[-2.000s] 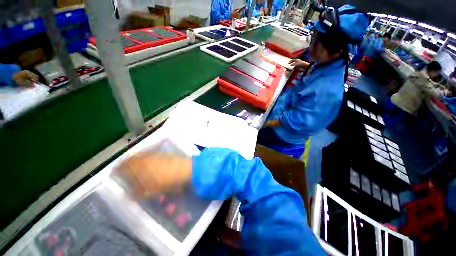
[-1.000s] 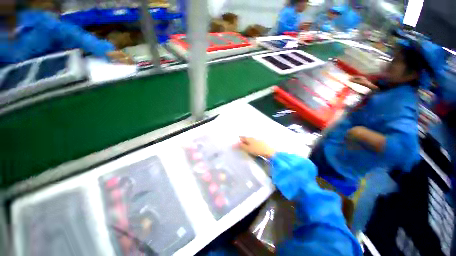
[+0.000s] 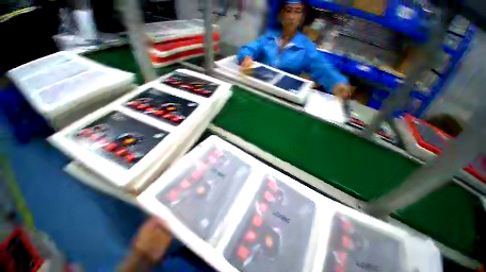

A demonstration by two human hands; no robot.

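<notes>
A white three-slot tray (image 3: 223, 245) lies in front of me with a tablet in a frosted sleeve (image 3: 270, 226) in each slot. Red icons and small dark lettering show through the sleeves. My left hand (image 3: 152, 241), blurred, is at the tray's near left edge. Whether its fingers touch or grip the edge cannot be told. My right hand is not in view.
Stacked white trays (image 3: 173, 127) hold unsleeved printed tablets at left. Another white stack (image 3: 48, 103) is farther left. Beyond run a green belt (image 3: 298, 143) and grey uprights. A person in blue handles a white tray (image 3: 301, 96) across it.
The view has swung left, bringing the left stacks in. My right hand, earlier on the right-hand sleeved tablet, has left the picture. My left hand now shows at the lower left.
</notes>
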